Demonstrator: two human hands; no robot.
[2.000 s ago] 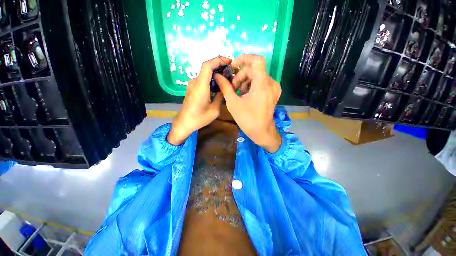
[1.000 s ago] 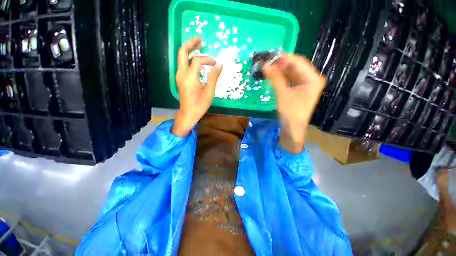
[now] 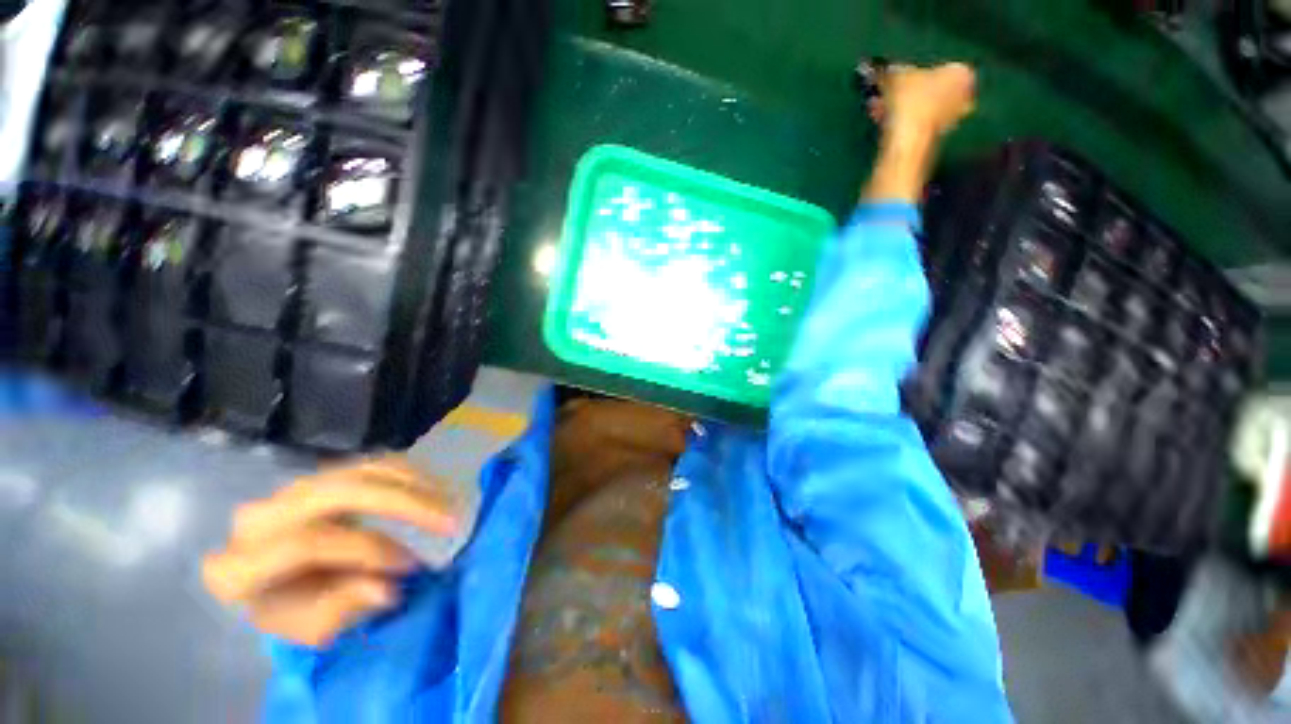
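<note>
My right hand (image 3: 925, 102) is stretched far forward over the dark green bench, beyond the right end of the green parts tray. Its fingers are closed on a small dark unit (image 3: 872, 82), partly hidden by them. My left hand (image 3: 333, 545) is low at the left, below the left tray stack, blurred, with fingers partly curled; nothing shows in it. The green parts tray (image 3: 694, 173) lies in the middle and holds many tiny white pieces (image 3: 651, 304).
Left black blister trays (image 3: 255, 304) hold glinting units in upper pockets; lower pockets look empty. Right black blister trays (image 3: 1090, 325) stand beside my right sleeve. A loose dark unit (image 3: 627, 12) lies at the top edge. A blue bin (image 3: 1087, 573) and a blurred person (image 3: 1225, 637) are at the lower right.
My right hand has moved from above the tray to far forward right with the dark unit. My left hand has left the tray and dropped to the lower left. The view has shifted.
</note>
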